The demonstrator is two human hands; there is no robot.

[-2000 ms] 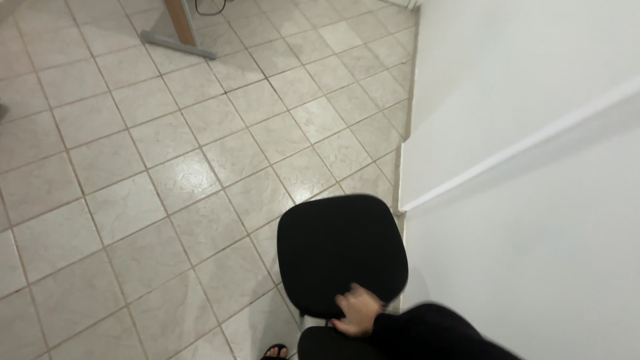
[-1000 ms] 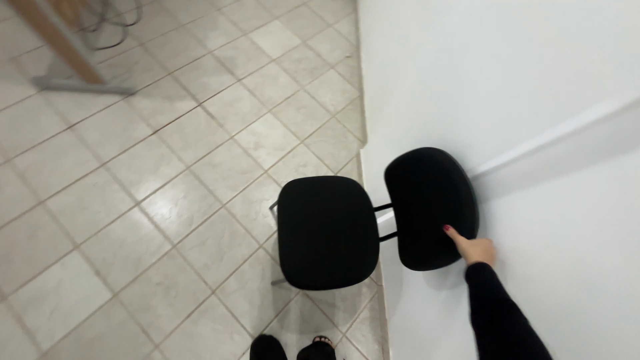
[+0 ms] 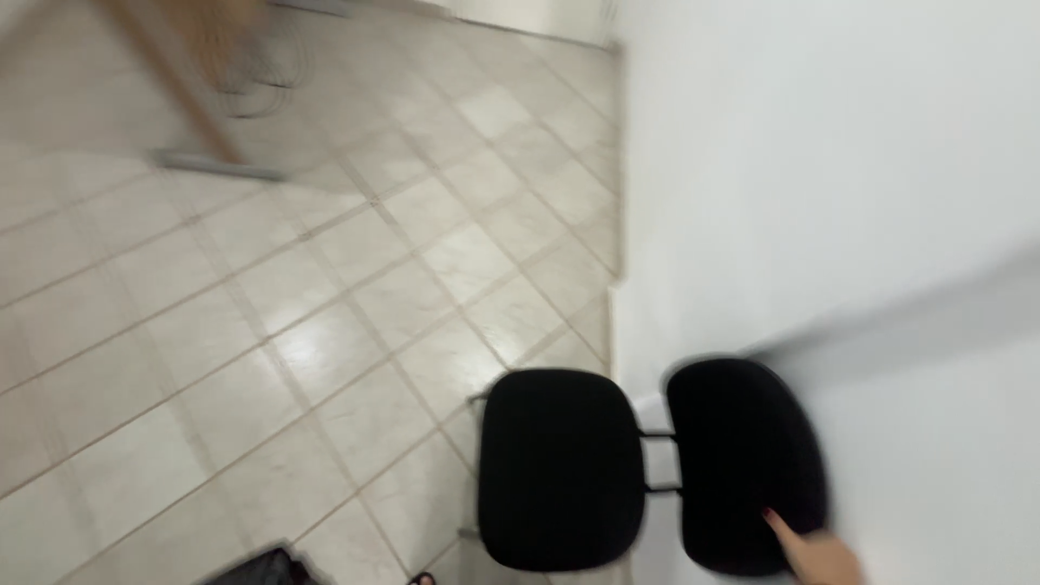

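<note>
A black chair stands against the white wall at the lower right. Its padded seat lies to the left of its backrest, and two thin black bars join them. My right hand is at the lower right edge of the backrest, with one finger, its nail painted dark red, laid over the front of it. The other fingers are hidden behind the backrest or blurred. My left hand is out of the frame.
The white wall runs up the right side. A desk leg with a grey metal foot and loose cables are at the upper left. Dark cloth and part of a sandalled foot show at the bottom.
Two seconds ago my right hand was at the near side of the chair; the chair has since turned, its backrest now by the wall. The view has shifted.
</note>
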